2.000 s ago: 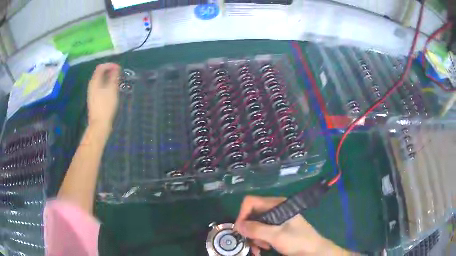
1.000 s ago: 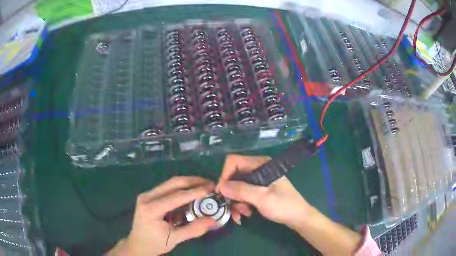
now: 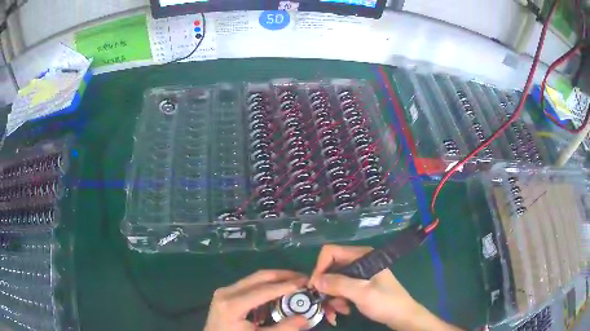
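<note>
The squat round metal fixture [image 3: 298, 310] stands on the green mat at the bottom centre, with pale concentric rings on top. My left hand [image 3: 255, 298] is around its left side, fingers curled at its rim. My right hand [image 3: 362, 284] holds the thick black probe [image 3: 385, 253] like a pen, its tip end at the fixture's upper right edge. The tip itself is hidden by fingers. I cannot tell whether a separate disc lies on the fixture. The main blister tray [image 3: 187, 231] lies beyond, with rows of wired discs at right and one disc [image 3: 167, 106] at upper left.
A tray with dark reddish rows [image 3: 63, 258] is at the left edge. A tray over a tan sheet [image 3: 550, 239] is at right, another [image 3: 430, 97] at rear right. The red cable [image 3: 484, 143] loops from upper right. A monitor [image 3: 268, 9] and papers [image 3: 52, 84] are behind.
My left hand has come from the main tray's upper left corner to the fixture; one of the two discs at that corner is gone. Since one second ago, the view has tilted up.
</note>
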